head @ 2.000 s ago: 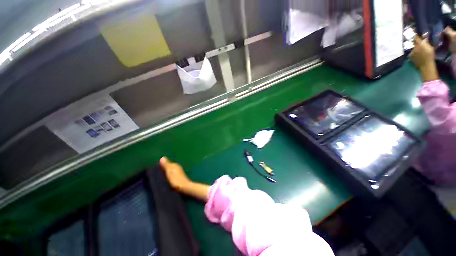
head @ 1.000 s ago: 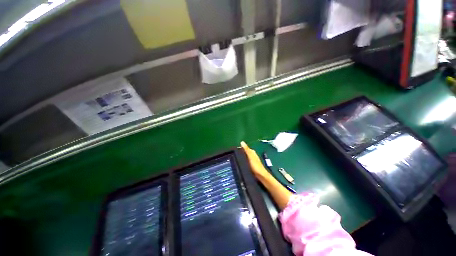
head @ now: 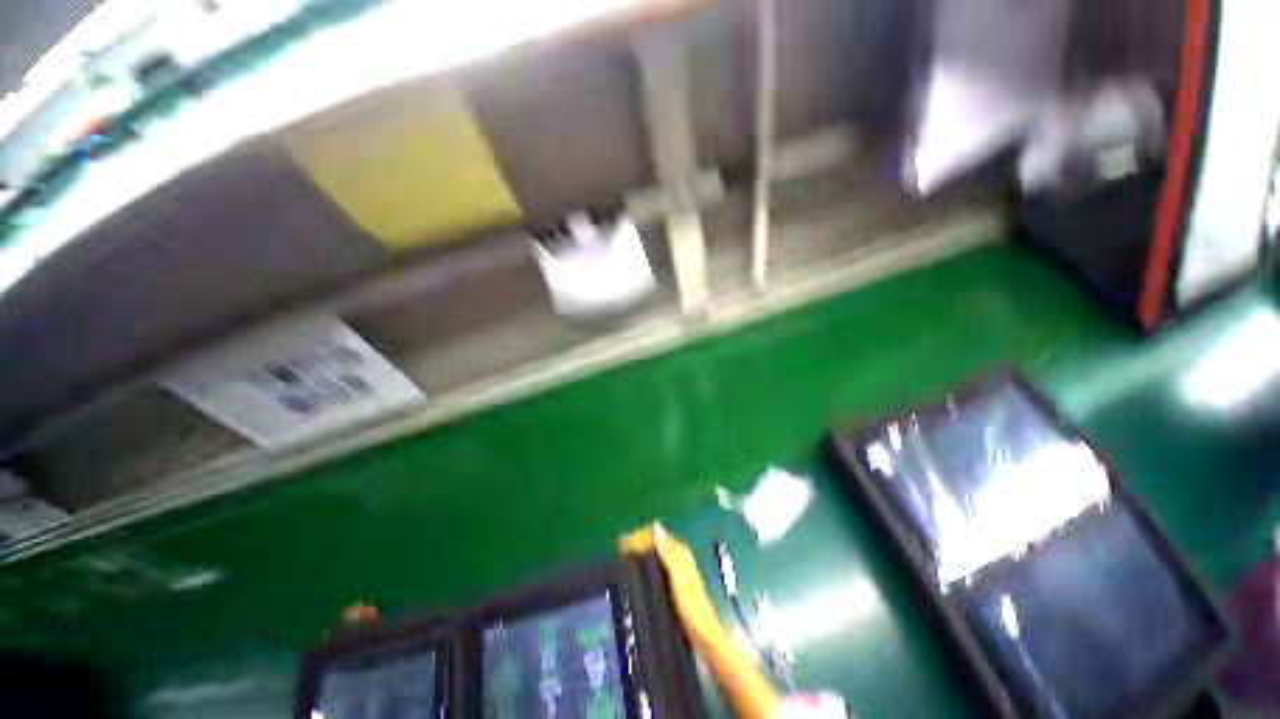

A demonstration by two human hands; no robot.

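Note:
A black tablet tray (head: 657, 632) with two side-by-side tablets is cut off by the lower edge. The right tablet (head: 555, 660) shows green text lines; the left tablet (head: 379, 688) is darker. My right hand (head: 688, 597) holds the tray's right side, with orange-yellow fingertips over its back corner. Of my left hand (head: 361, 614), only a small blurred orange fingertip shows at the tray's back edge; the rest is hidden, so its grip cannot be told. The picture is blurred.
A second tray (head: 905, 541) with two glossy tablets lies at the right. Between the trays lie a white piece (head: 774, 504) and a dark lead (head: 726, 565). Behind the green bench (head: 562, 464) stands a grey panel with a white pouch (head: 597, 267). A red-edged black stand (head: 1109, 211) is back right.
The view has tilted, and both trays sit lower in the picture. The near tray and my right hand have come into the middle since the oldest frame. An orange fingertip now shows at its back edge.

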